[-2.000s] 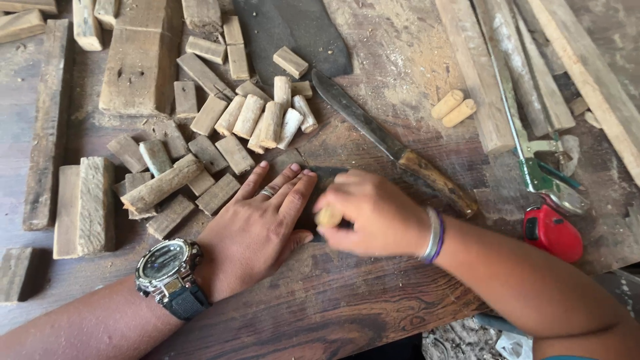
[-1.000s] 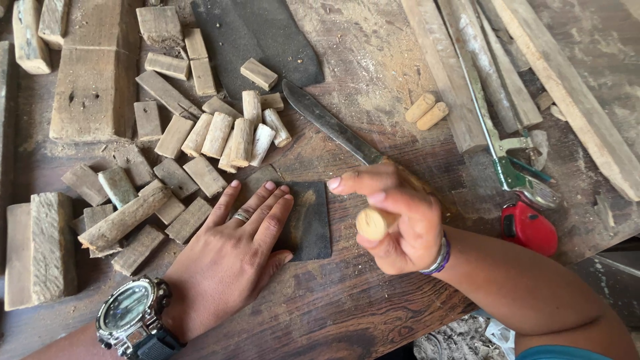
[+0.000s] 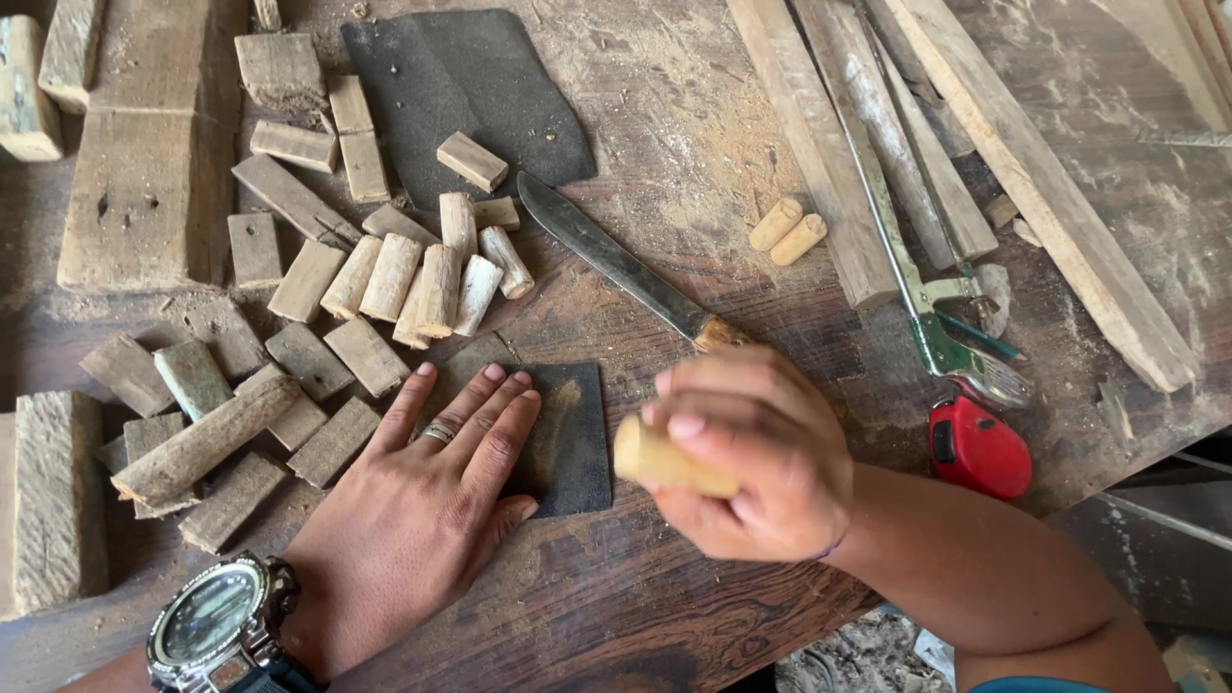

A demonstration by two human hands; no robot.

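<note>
My left hand (image 3: 433,500) lies flat, palm down, on a dark sheet of sandpaper (image 3: 568,443), its fingers over the left part of the sheet. Wood dust marks the sheet's bare part. Just right of the sheet, my right hand (image 3: 760,452) is closed around a short, pale wooden cylinder (image 3: 674,460), one end facing left; the hand is slightly blurred. A knife with a dark curved blade (image 3: 616,255) lies behind, its wooden handle partly hidden by my right hand. Two smooth wooden pegs (image 3: 787,231) lie side by side farther back.
Small wooden blocks and rough round pieces (image 3: 390,279) are heaped at left, beside a thick wooden block (image 3: 144,192). Another dark abrasive sheet (image 3: 472,96) lies behind. At right are wooden strips (image 3: 1039,192), a hacksaw with a green handle (image 3: 953,356) and a red tape measure (image 3: 980,448).
My right hand was over the sandpaper, then rose off it with the cylinder, and is now at the sheet's right side. My left hand has stayed on the sheet.
</note>
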